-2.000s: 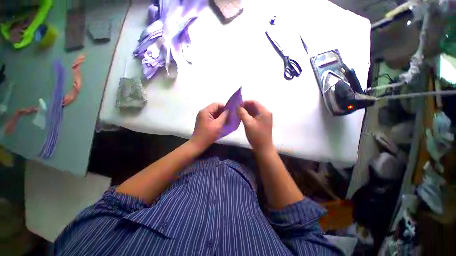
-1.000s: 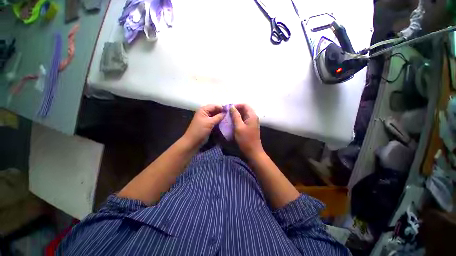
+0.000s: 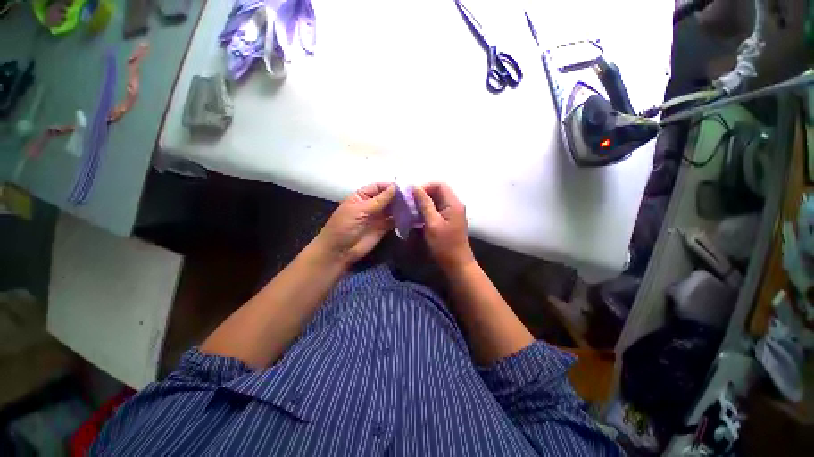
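Observation:
A small lilac cloth piece [image 3: 405, 212] is held between my two hands at the front edge of the white table. My left hand [image 3: 359, 221] pinches its left side between thumb and fingers. My right hand [image 3: 443, 223] pinches its right side. The piece looks folded or bunched, and the fingers hide part of it. Both hands are bare.
The steam iron [image 3: 600, 130] stands on its rest at the right, its red light on. Fabric shears [image 3: 493, 64] lie left of it. A grey block [image 3: 208, 103] and a crumpled lilac pile [image 3: 268, 34] are at the left. Lilac strips [image 3: 96, 134] lie on the side table [image 3: 147, 147].
Since two seconds ago, the hands and cloth sit closer to the body at the table edge, and less cloth shows. The view has shifted. Both hands still hold the piece.

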